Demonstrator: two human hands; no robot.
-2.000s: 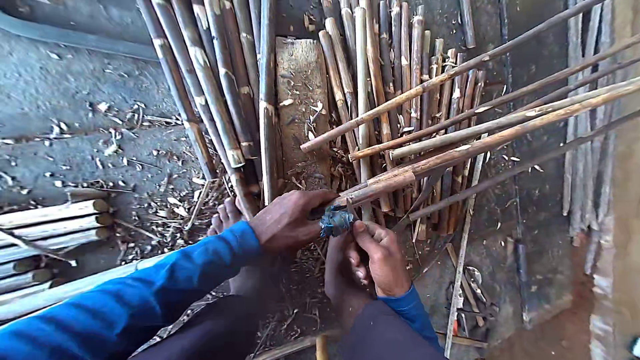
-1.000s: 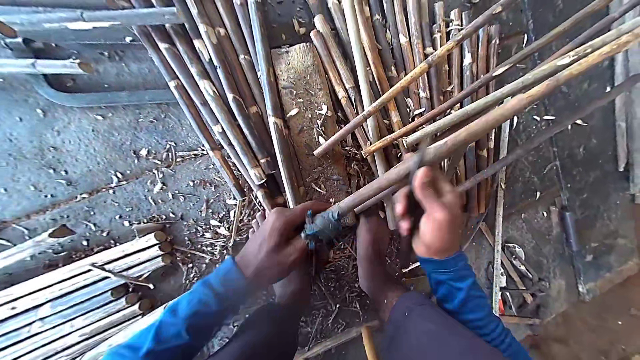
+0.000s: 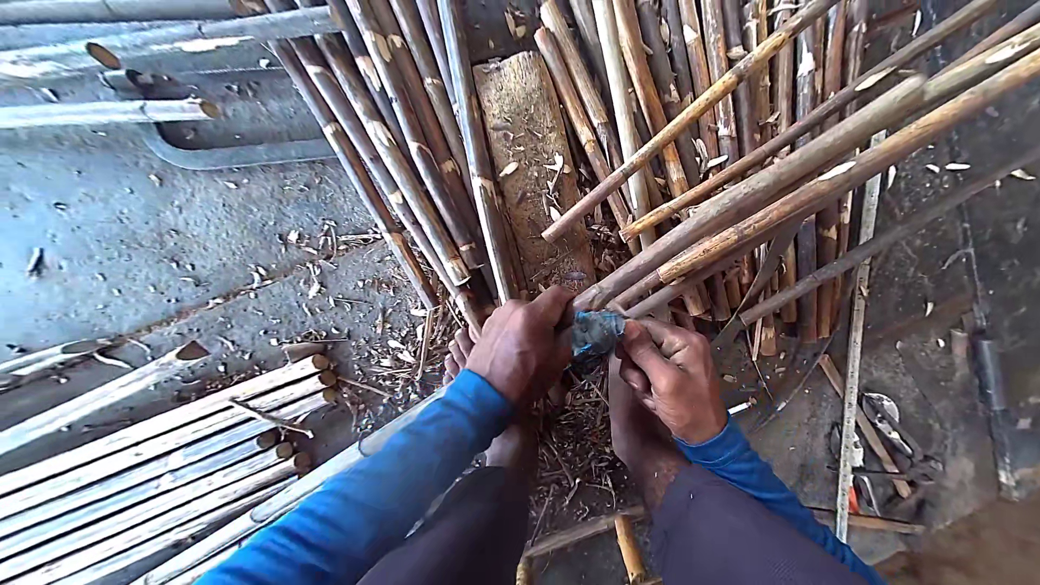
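My left hand [image 3: 520, 349] is closed around the near end of a long wooden pole [image 3: 756, 183], beside a grey-blue wrapping [image 3: 597, 333]. My right hand [image 3: 674, 374] pinches the right edge of that wrapping with thumb and fingers. Whether it is cloth or tape, and how it is fastened, cannot be told. A second, peeled-looking pole [image 3: 821, 183] lies close along the held one, slanting to the upper right. A dark curved strip [image 3: 764, 276], perhaps a blade, shows just right of my right hand; its near end is hidden.
Poles stand in dense rows around a worn wooden board [image 3: 528, 146]. Pale poles [image 3: 162, 443] lie stacked at lower left, and a bent metal bar [image 3: 236, 158] at upper left. Shavings cover the floor between my feet. A long thin strip [image 3: 857, 357] lies at right near small metal items.
My right hand, off the wrapping and blurred one second ago, is now back at it. My left hand has stayed at the pole's near end.
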